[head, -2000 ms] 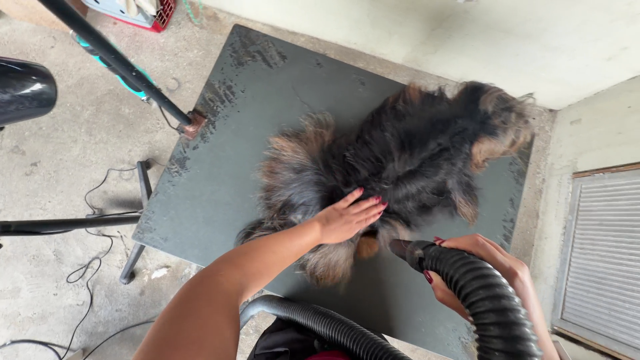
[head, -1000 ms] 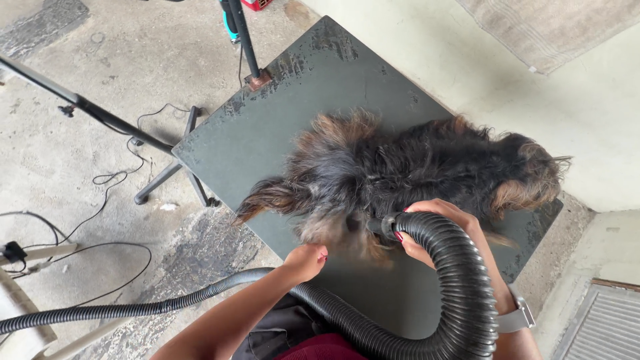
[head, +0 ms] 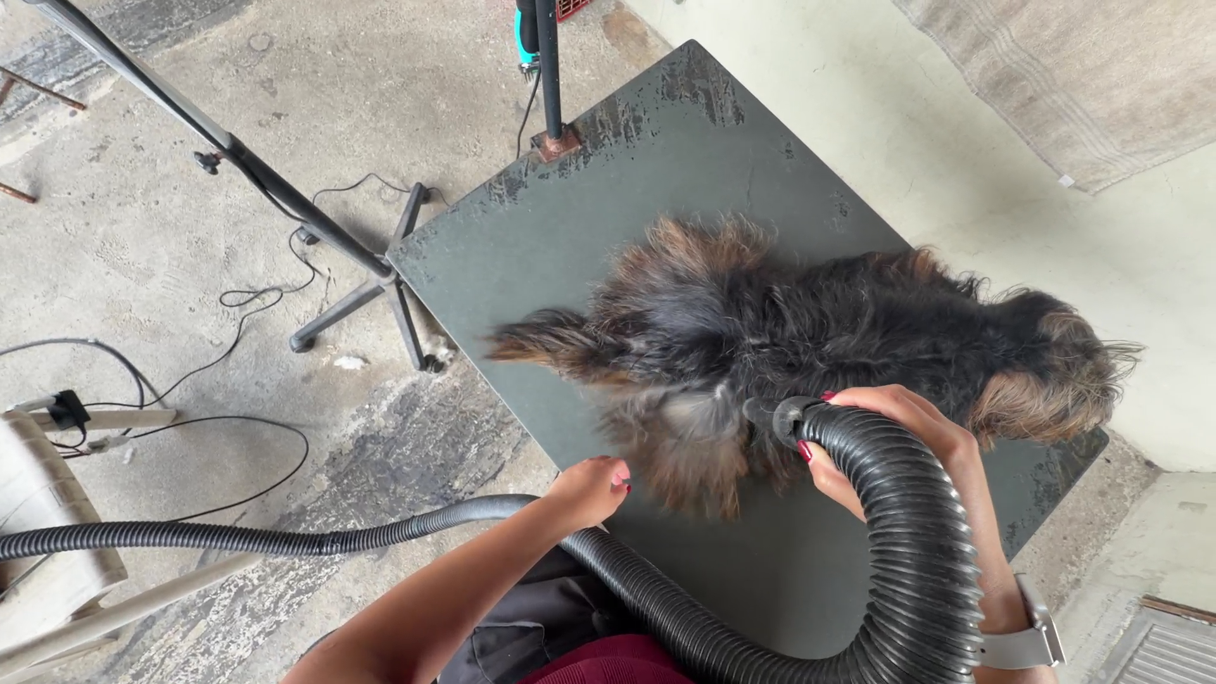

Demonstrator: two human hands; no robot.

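A long-haired black and tan dog [head: 817, 332] is on a dark grooming table [head: 532, 237], its head at the right and its tail at the left. My right hand [head: 883, 437] grips the end of a black corrugated dryer hose [head: 921, 551], whose nozzle [head: 784, 416] points left at the fur of the dog's flank. My left hand [head: 591, 489] is curled near the table's front edge, just left of the fluffed hind-leg fur; whether it pinches any hair is not clear. The hose loops down across my lap and runs off to the left.
A black post [head: 549, 76] is fixed by a rusty bracket at the table's far-left edge. A wheeled stand [head: 380, 275] and loose cables [head: 256, 294] are on the concrete floor at left. A chair [head: 57, 513] is at lower left. A towel [head: 1073, 76] hangs by the wall.
My left hand has gone from lying open on the dog's fur to being curled beside the hind leg. The nozzle now lies closer against the dog's side. The view has turned.
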